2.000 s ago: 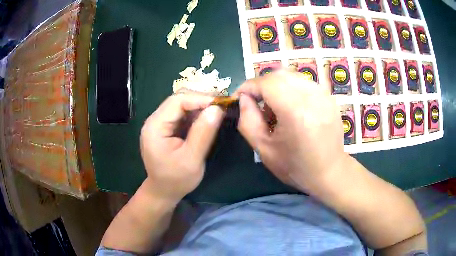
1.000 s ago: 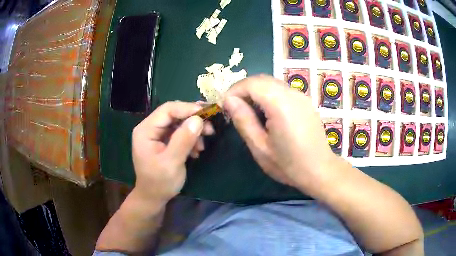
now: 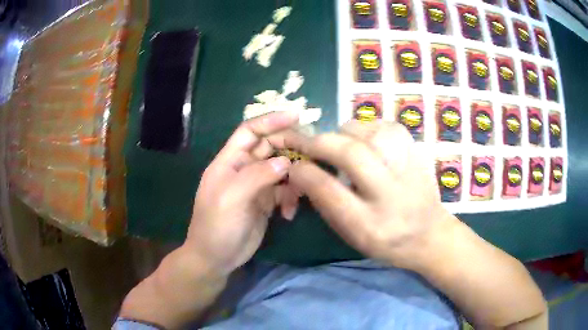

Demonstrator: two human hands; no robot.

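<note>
My left hand is bare and pinches a small gold-and-dark piece between thumb and fingers. My right hand meets it from the right, its fingertips on the same piece. The fingers cover most of the piece, and the view is blurred, so its shape cannot be told. The white foam tray lies to the right, with red and black units with round gold centres in its pockets. My right hand hides the tray's near left corner.
Cream paper scraps lie in a loose pile beyond my hands, with a smaller group farther away. A black phone lies at the left, beside a taped brown carton. My blue-grey top is at the bottom.
My hands have closed in on each other around the piece, which was more exposed one second ago. The view has shifted slightly, moving the tray a little left in the picture.
</note>
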